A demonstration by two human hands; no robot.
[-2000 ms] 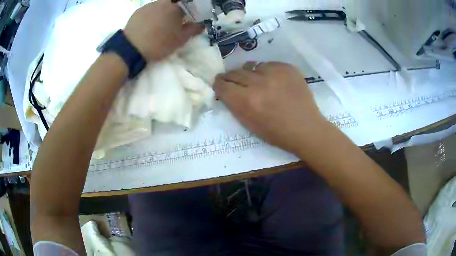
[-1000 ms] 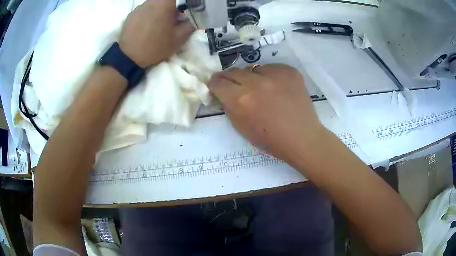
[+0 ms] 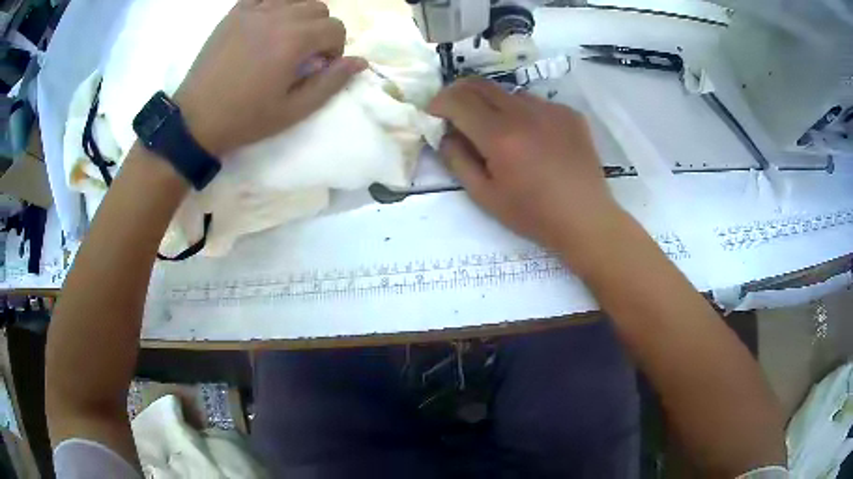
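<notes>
A cream garment [image 3: 327, 145] lies bunched on the white table, left of and in front of the needle area. The sewing machine head [image 3: 455, 19] is at the top, with the presser foot [image 3: 447, 62] just beyond my right fingers. My left hand [image 3: 267, 75] lies on the garment with thumb and fingers closed on a fold of it. My right hand [image 3: 524, 154] pinches the garment's edge at the near side of the foot; its fingertips partly hide the needle area. A black cord [image 3: 198, 241] hangs from the garment's lower left.
A tape guide [image 3: 542, 69] sits right of the foot. Black thread snips [image 3: 633, 58] lie beyond it. White tape [image 3: 631, 140] runs over the table's right part. A printed ruler [image 3: 383, 281] follows the brown front edge. More cream cloth [image 3: 192, 444] lies below the table.
My left hand has moved left and away from the machine head. The garment's edge is spread between the hands, and black cord now shows at its lower left. My right hand has shifted slightly right.
</notes>
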